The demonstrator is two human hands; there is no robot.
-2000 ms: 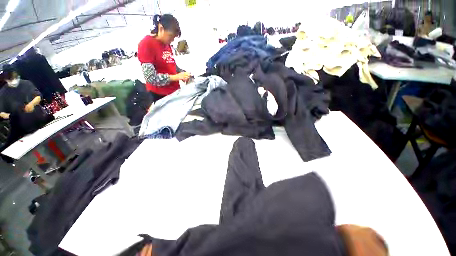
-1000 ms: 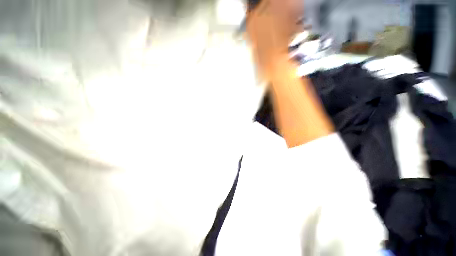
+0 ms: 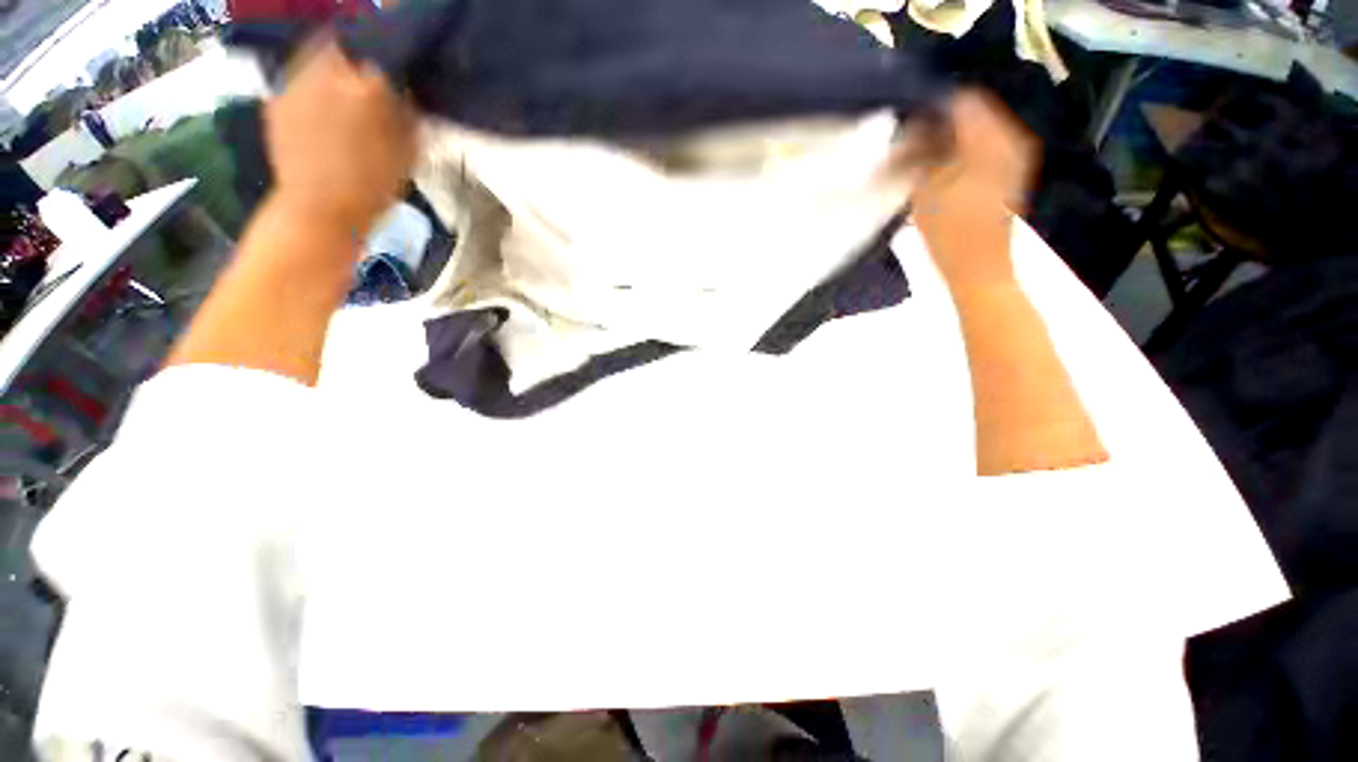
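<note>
A dark navy garment [image 3: 655, 67] with an off-white lining [image 3: 670, 223] is held up across the top of the view. Its lower dark edge hangs down onto or just above the white table [image 3: 626, 551]. My left hand [image 3: 340, 134] grips its upper left part. My right hand [image 3: 976, 164] grips its upper right part. Both hands are blurred. I cannot tell whether there is a tool in my right hand.
A pile of dark cloth [image 3: 1266, 372] lies to the right beyond the table edge. Cream cloth [image 3: 1038, 33] shows at the top right. Light blue denim [image 3: 390, 246] is behind the garment at left. Another white table [image 3: 112, 246] stands at far left.
The garment was lying on the table two seconds ago and is now lifted and spread, with its lining showing. The view has swung back from a blurred close view of my white sleeve.
</note>
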